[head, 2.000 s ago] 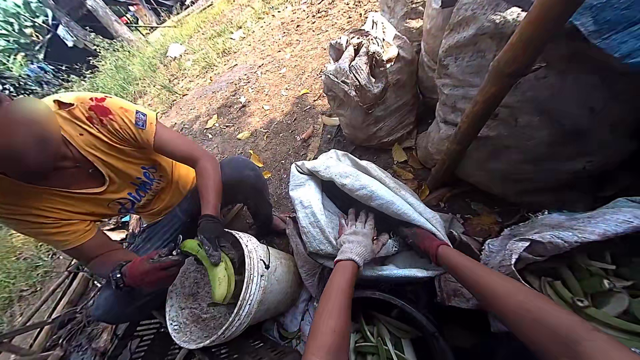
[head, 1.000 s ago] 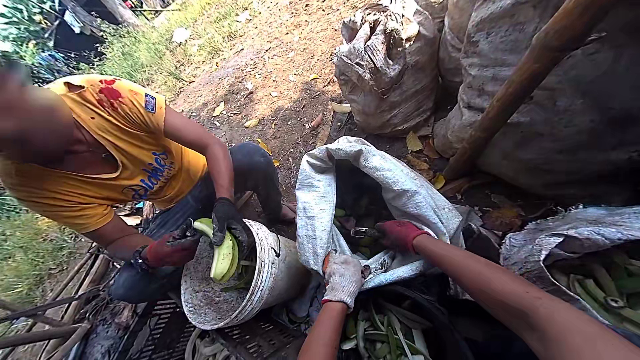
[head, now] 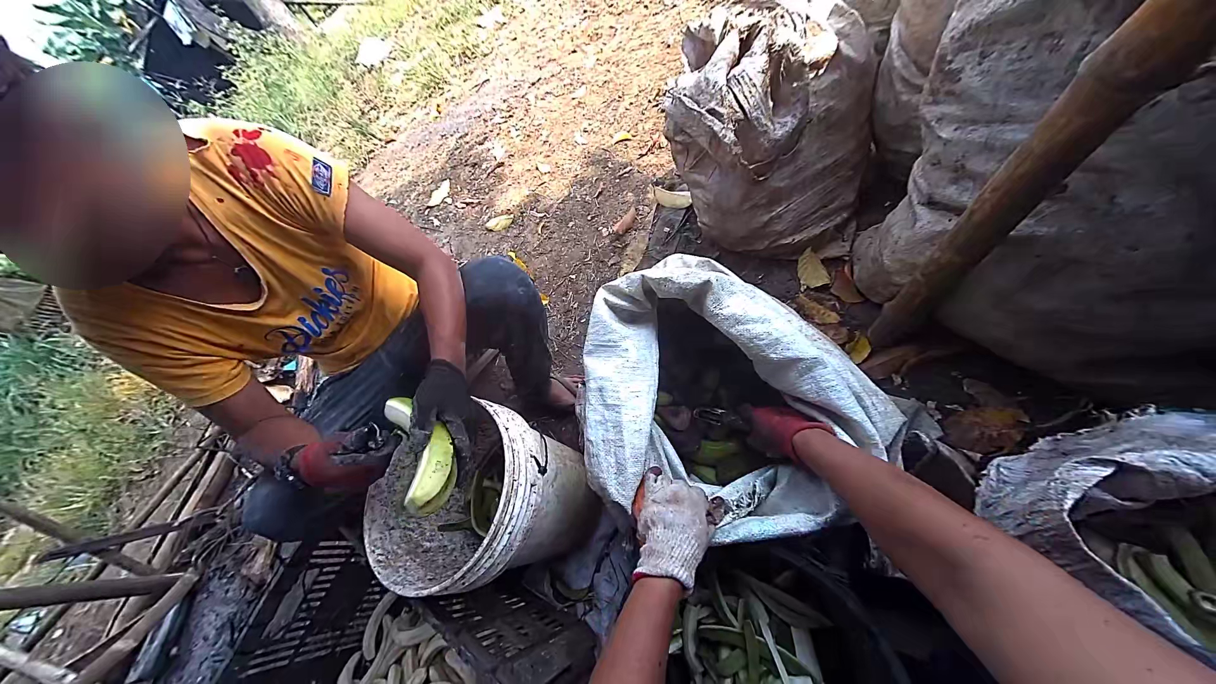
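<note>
A white woven sack (head: 622,380) stands open in front of me, with green bananas or plantains (head: 717,456) inside. My left hand (head: 673,527), in a whitish knit glove, is closed at the sack's near rim around an orange-handled tool (head: 639,494), whose kind I cannot tell. My right hand (head: 784,432), in a red and dark glove, reaches into the sack; its fingertips are partly in shadow, and whether it grips anything cannot be seen.
At left a co-worker in a yellow shirt (head: 313,294) holds green fruit (head: 432,470) over a white bucket (head: 522,475). Peels (head: 750,617) lie below my hands. Full sacks (head: 774,123), a slanting wooden pole (head: 1026,180) and another open sack (head: 1035,484) stand at right.
The sack's mouth, folded partly over two seconds ago, now gapes wide. My left hand has left the middle of the opening for the near rim. My right hand has moved into the sack.
</note>
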